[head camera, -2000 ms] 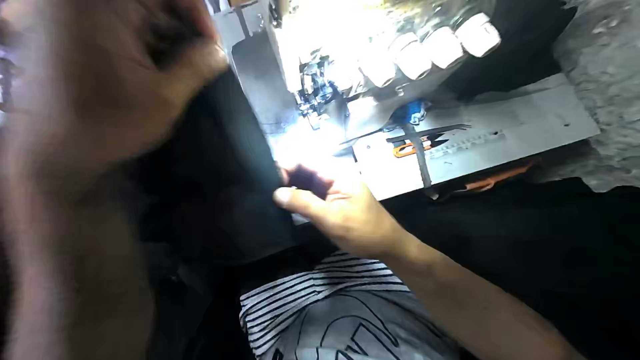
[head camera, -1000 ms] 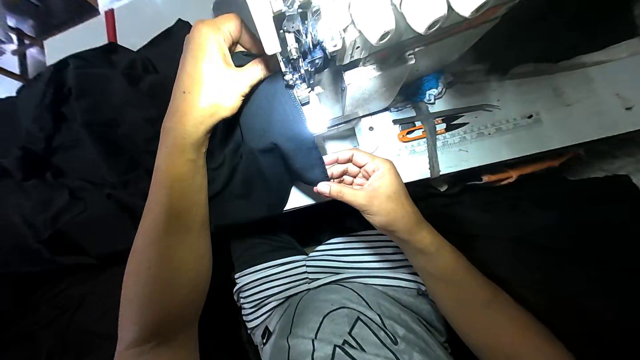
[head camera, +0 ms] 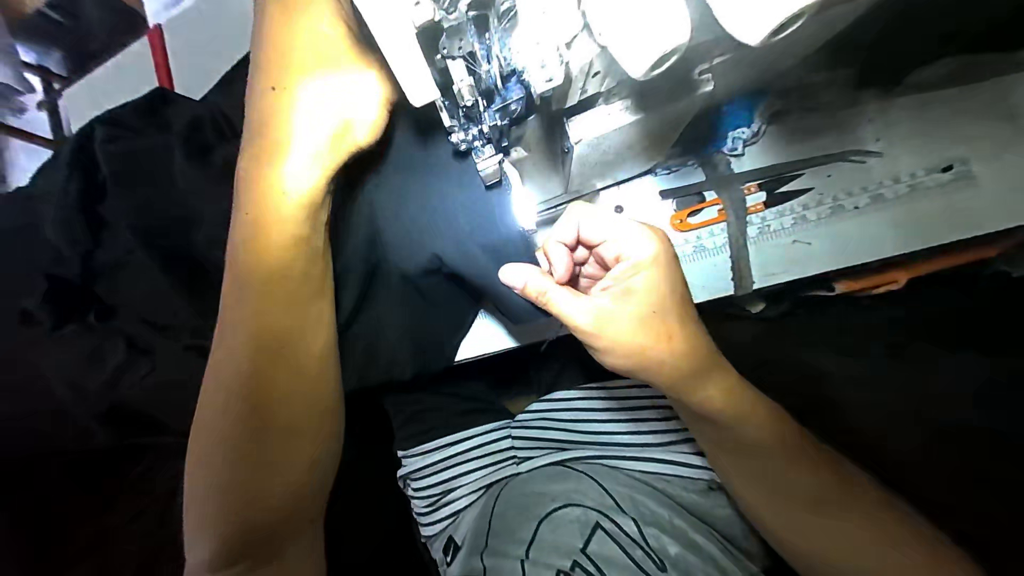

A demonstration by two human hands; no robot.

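Black fabric (head camera: 432, 216) lies on the table with its edge under the presser foot (head camera: 489, 170) of an overlock-type sewing machine (head camera: 552, 104). My left hand (head camera: 336, 104) reaches over the fabric just left of the machine head; its fingers lie beyond the top of the view, so its hold cannot be told. My right hand (head camera: 608, 280) is at the fabric's right edge, just below the foot, fingers curled and thumb stretched towards the cloth. Whether it pinches the edge is unclear. A bright lamp glow falls on the needle area.
Orange thread snips (head camera: 700, 214), dark tweezers (head camera: 800, 170) and a clear ruler (head camera: 872, 196) lie on the table to the right, crossed by a grey strip (head camera: 734, 232). White thread cones (head camera: 640, 32) stand behind. More black fabric (head camera: 120, 240) is heaped at the left.
My left hand has moved up along the fabric, its fingers passing out of view. My right hand stays by the fabric's right edge. The view has come closer to the machine.
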